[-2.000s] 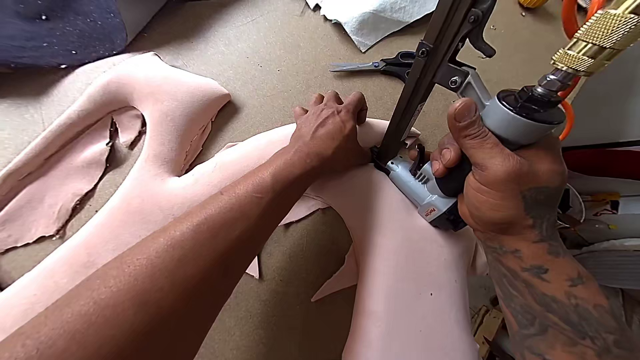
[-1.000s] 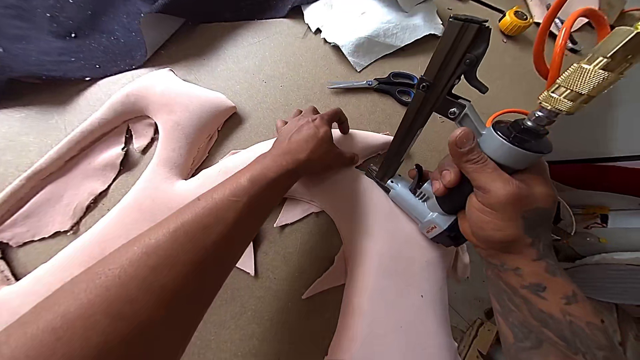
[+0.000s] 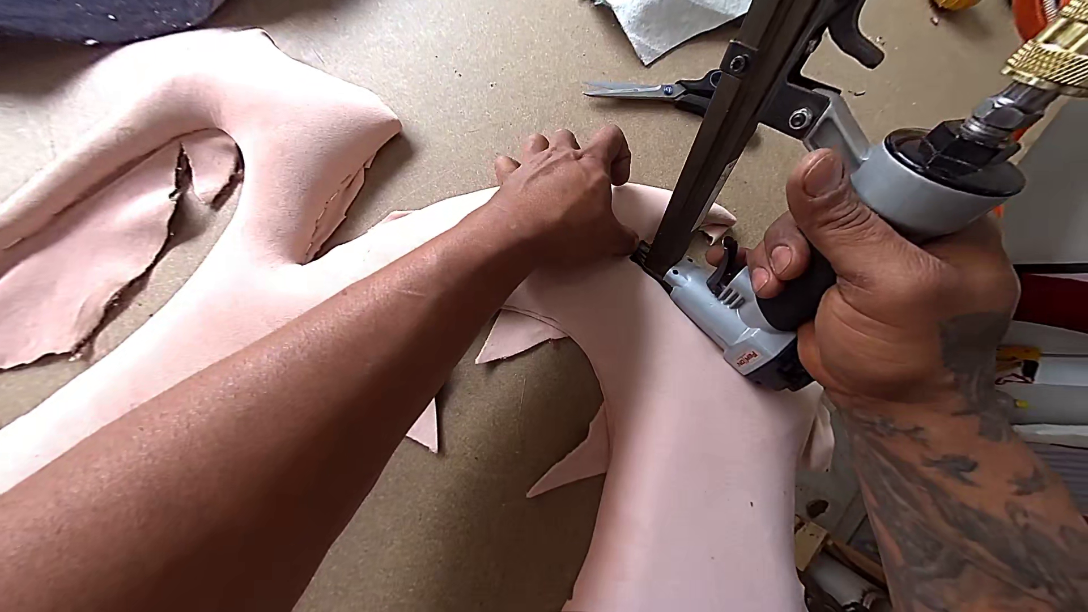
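Note:
A curved frame covered in pale pink fabric [image 3: 680, 442] spans the view, with cut fabric flaps along its inner edges. My right hand [image 3: 909, 280] grips a pneumatic staple gun [image 3: 722, 314] by its black handle. The gun lies on the pink cover at the upper bend, its magazine slanting up and its nose beside my left thumb. My left hand [image 3: 565, 195] presses on the covering there with fingers curled over the far edge; what lies under the palm is hidden.
Scissors [image 3: 633, 90] with dark handles lie on the brown work surface [image 3: 476, 76], partly behind the magazine. White cloth [image 3: 671, 21] is beyond them, dark fabric [image 3: 102, 17] at the upper left. A brass air fitting [image 3: 1050, 55] joins the gun. Assorted items fill the lower level at right.
Both hands stay at the same bend of the pink frame, the staple gun still in my right hand. The view has shifted slightly back and forth.

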